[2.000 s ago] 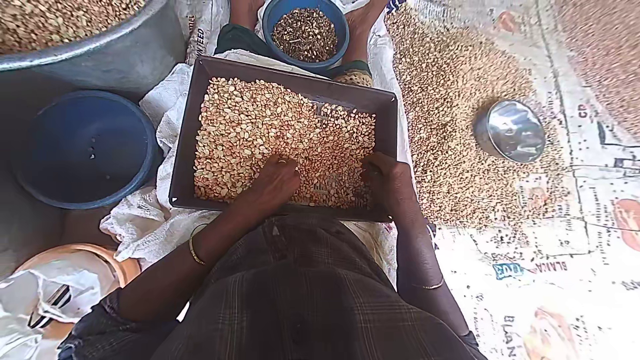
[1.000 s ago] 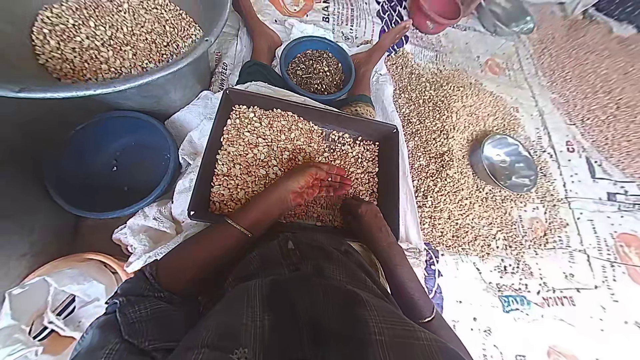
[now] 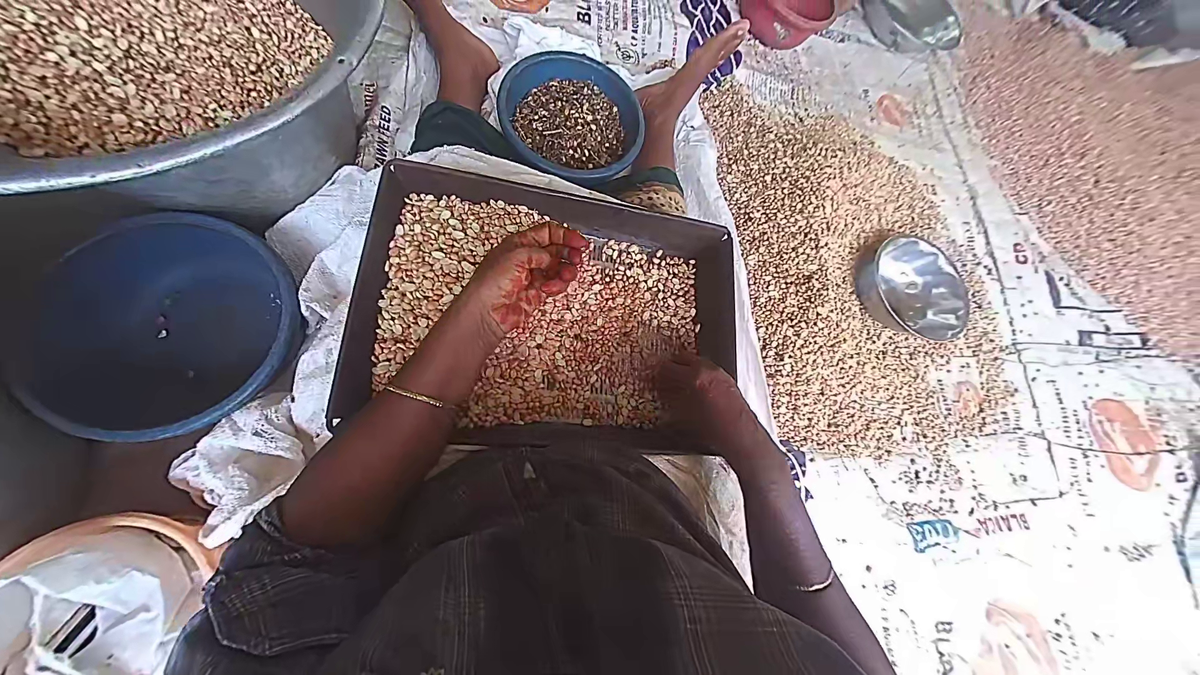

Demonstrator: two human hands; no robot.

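Observation:
A dark rectangular tray (image 3: 722,309) lies across my lap, spread with pale and reddish seeds or nut kernels (image 3: 431,253). Over its middle my left hand (image 3: 530,277) is raised, palm partly up, with fingers curled and fingertips together; whether something small is between them cannot be told. My right hand (image 3: 698,389) is low at the tray's near right corner, blurred, its fingers at the kernels; what they hold is hidden. Just beyond the tray's far edge, between my feet, stands a blue bowl (image 3: 506,103) of darker bits and debris.
Left are a large metal basin (image 3: 347,84) of kernels, a dark blue tub (image 3: 281,347) and an orange-rimmed container (image 3: 187,534) with white plastic. Right, a steel bowl (image 3: 914,286) sits on kernels spread over printed sheets (image 3: 1078,553). A red bowl (image 3: 787,19) and another metal bowl (image 3: 909,19) are beyond.
My left hand has moved from the near part of the tray out over its middle, and its spread fingers have curled in. My right hand has shifted right, to the tray's near right corner.

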